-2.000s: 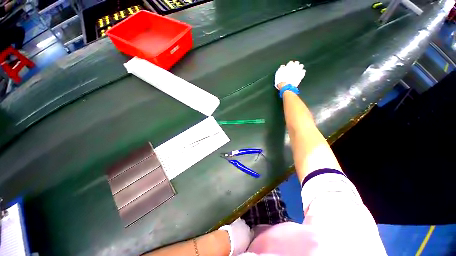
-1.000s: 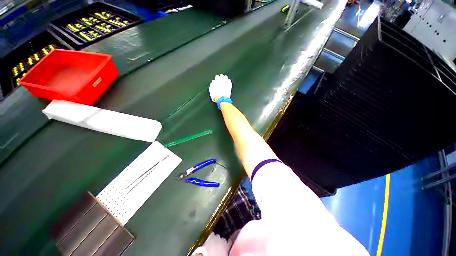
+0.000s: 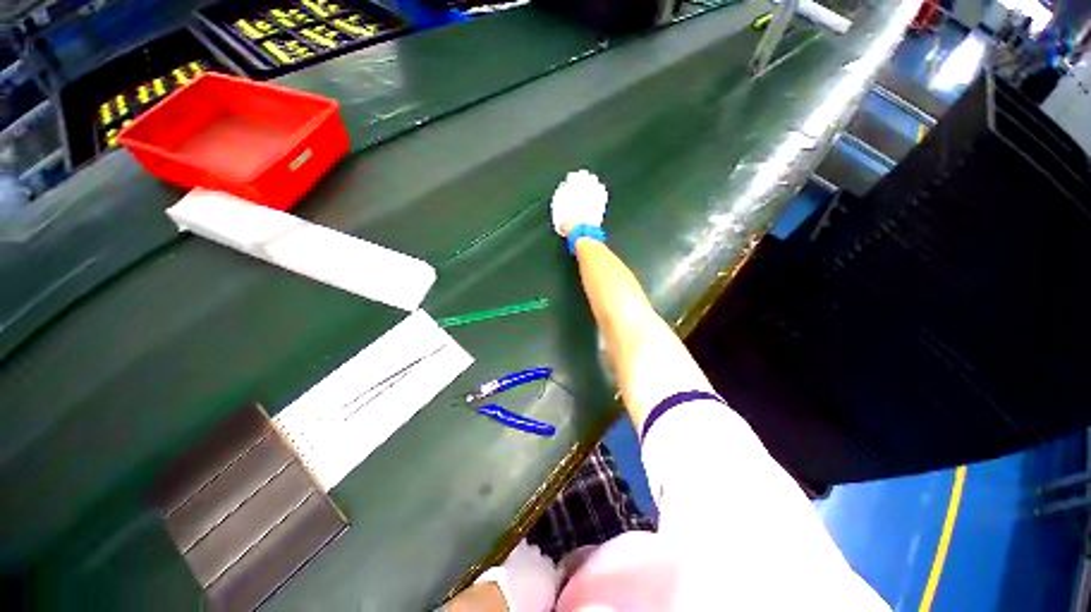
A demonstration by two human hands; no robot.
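My right hand (image 3: 580,202), in a white glove with a blue wristband, rests palm down on the dark green belt (image 3: 503,179); no object shows in it. My left hand (image 3: 526,580), also white-gloved, is at the bottom edge near my body, partly cut off. Blue-handled side nippers (image 3: 514,402) lie spread on the belt. A white perforated sheet (image 3: 371,401) with a thin dark line on it lies beside a brown grooved plate (image 3: 257,514). A green strip (image 3: 493,313) lies behind the nippers. A long white strip (image 3: 311,251) lies between the sheet and a red bin.
The red plastic bin (image 3: 233,138) stands at the far left. Black trays (image 3: 385,26) with yellow-dotted boards are behind it. A metal stand (image 3: 774,38) is on the far belt. The belt's worn metal edge (image 3: 718,287) runs to my right, with a large black object (image 3: 909,299) beyond.
The view has swung right, then slightly back left. My right hand stays on the belt with its fingers drawn closer together. The objects on the belt keep their places.
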